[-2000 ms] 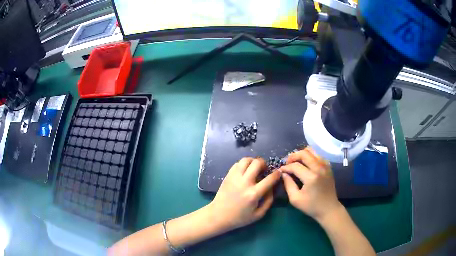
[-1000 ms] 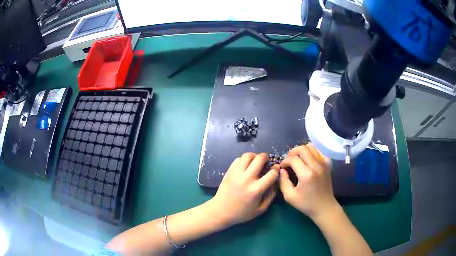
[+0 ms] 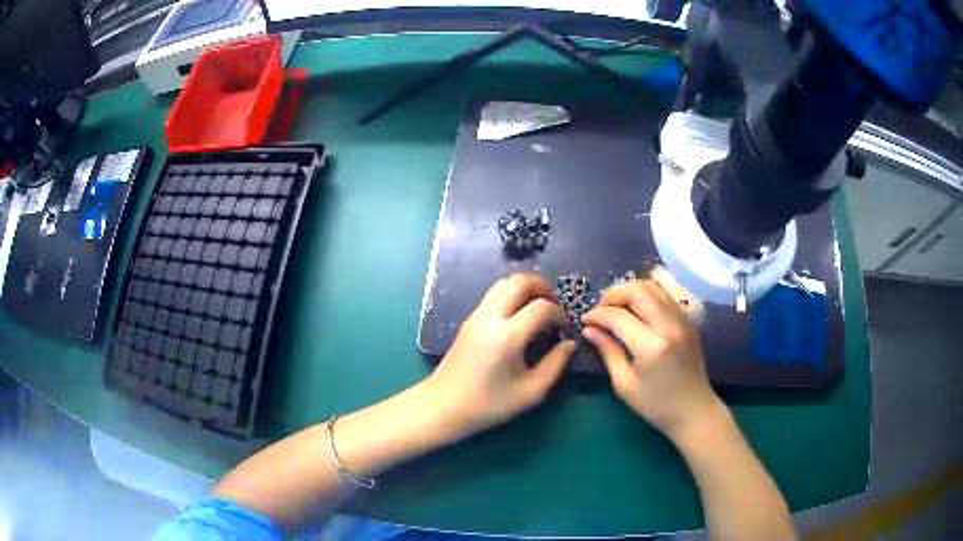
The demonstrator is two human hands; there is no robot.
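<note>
Several tiny dark and silvery components (image 3: 573, 292) lie bunched on the dark base plate (image 3: 591, 190), between my two hands near its front edge. My left hand (image 3: 505, 343) is bare, with curled fingers at the left of the bunch. My right hand (image 3: 657, 354) is bare, with its fingertips at the right of the bunch. The fingertips of both hands nearly meet; whether they pinch a piece is too small to tell. A separate component pile (image 3: 525, 230) lies further back on the plate, left of the microscope.
The microscope tube (image 3: 776, 159) with its white ring light (image 3: 676, 238) stands over the plate's right side. A blue patch (image 3: 790, 325) and a silvery-white strip (image 3: 520, 119) lie on the plate. A black pocketed tray (image 3: 206, 280), red bin (image 3: 227, 95) and white instrument (image 3: 195, 37) are left.
The view has tilted down, so the bench sits higher in the picture. My fingers have parted a little, and more of the small components shows between my hands.
</note>
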